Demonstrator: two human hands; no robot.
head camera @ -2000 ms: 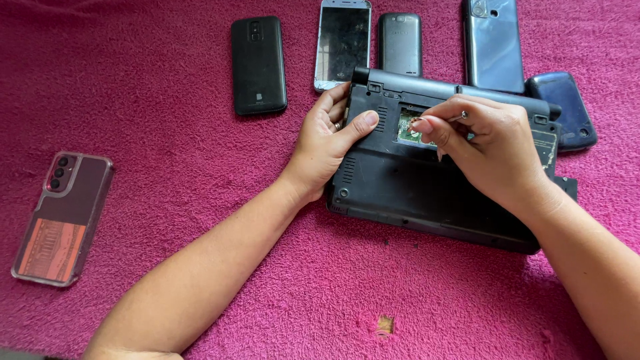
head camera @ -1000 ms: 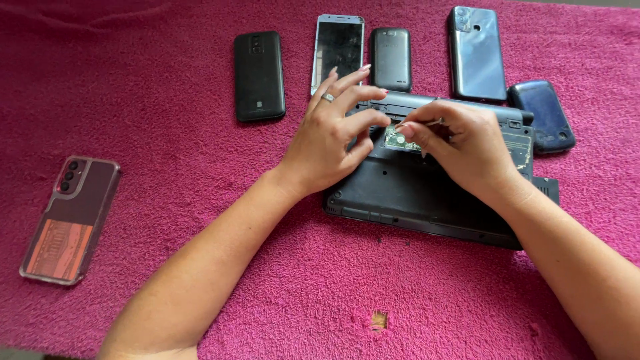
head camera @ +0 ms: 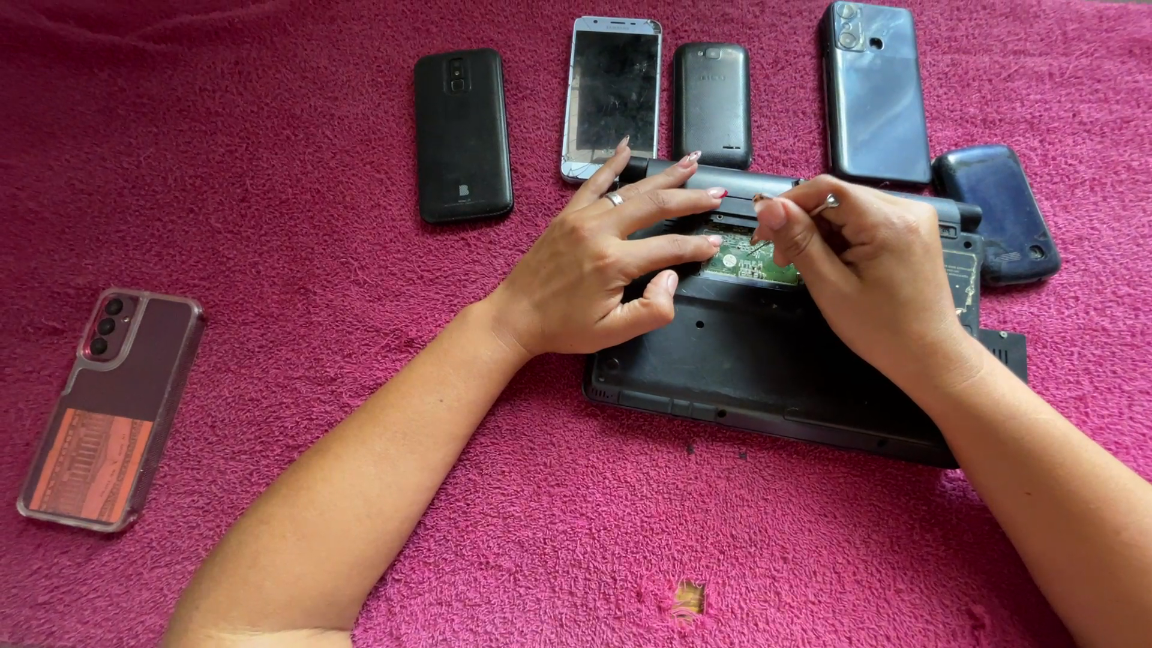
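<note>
A black laptop (head camera: 765,360) lies upside down on a pink towel, its hinge side away from me. Through an opening in its base shows a green circuit board (head camera: 751,261). My left hand (head camera: 603,261) rests on the laptop's left part with its fingers spread, one fingertip at the board's edge and others towards the hinge; a ring is on one finger. My right hand (head camera: 864,261) pinches a thin metal tool (head camera: 826,205) over the right side of the opening. The tool's rounded end sticks out above the fingers, and its tip seems to point down at the board, partly hidden by the fingers.
Beyond the laptop lie a white phone with a cracked screen (head camera: 616,90), a grey phone (head camera: 711,108) and a blue-grey phone (head camera: 877,99). A dark blue phone (head camera: 999,216) touches its right side. A black phone (head camera: 463,135) and a cased phone (head camera: 108,414) lie left. The pink towel (head camera: 688,598) has a hole.
My left hand has gone from gripping the laptop's left edge to lying spread on top of it. My right hand stays over the opening with the thin tool.
</note>
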